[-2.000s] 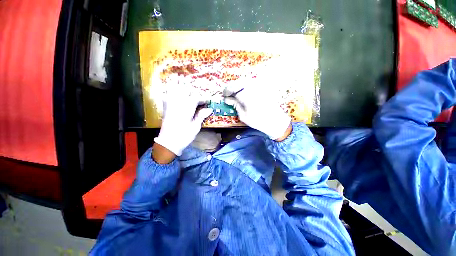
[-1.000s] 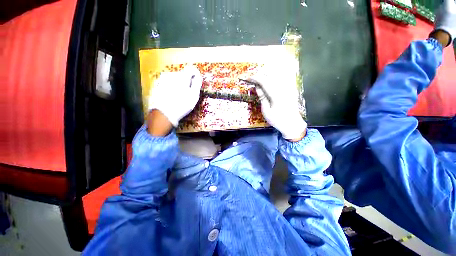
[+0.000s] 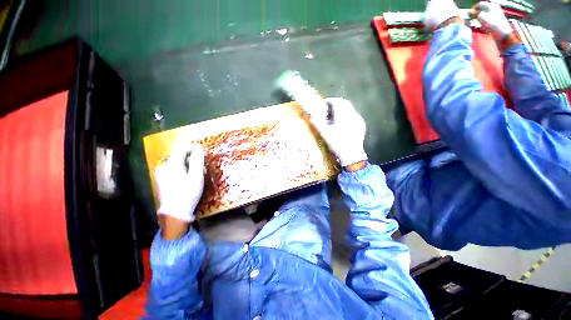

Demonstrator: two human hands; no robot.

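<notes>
The yellow sheet (image 3: 250,156) lies tilted on the dark green bench mat, with red and orange dots over its middle and a glaring white area. My right hand (image 3: 343,132), in a white glove, is over the sheet's right end. It grips a pale, blurred circuit board strip (image 3: 302,89) that points up and left past the sheet's top edge. My left hand (image 3: 180,182), also white-gloved, is over the sheet's left end with its fingers curled. A small dark spot shows at its fingers; I cannot tell if it holds anything.
A black tray (image 3: 113,219) with a white label stands at left beside a large red liner sheet (image 3: 34,200). At right, a neighbour's gloved hands and blue sleeves are over a red mat (image 3: 407,81) with green boards (image 3: 545,53). Black trays are at lower right.
The view has turned toward the right. The strip, earlier between my hands over the sheet, is now in my right hand beyond the sheet's upper edge. My left hand remains at the left end.
</notes>
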